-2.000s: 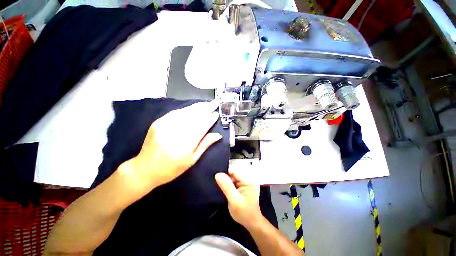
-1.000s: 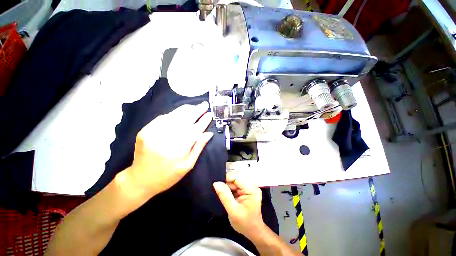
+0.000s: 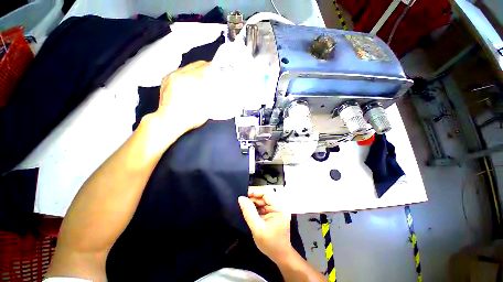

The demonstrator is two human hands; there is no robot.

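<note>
A dark fabric panel [image 3: 198,165] runs from my lap over the table's front edge to the needle area [image 3: 249,132] of the overlock machine [image 3: 336,60]. Part of it shows behind my left hand. My left hand [image 3: 187,91] lies on the cloth left of the needle area, beside the pale guard; glare and the guard hide its fingers, so its grip cannot be told. My right hand [image 3: 266,217] pinches the panel's right edge between thumb and fingers, just below the cloth plate at the table's front edge.
A large dark cloth stack [image 3: 66,71] covers the table's left side. A dark scrap [image 3: 383,165] and a small red-orange item lie at the right end. Red baskets [image 3: 25,256] stand at the left. Tension knobs [image 3: 353,117] stick out from the machine front. Yellow-black tape marks the floor.
My left hand has moved away from me, from beside the presser foot to beside the pale guard. The panel reaches farther behind the needle. My right hand has stayed nearly in place.
</note>
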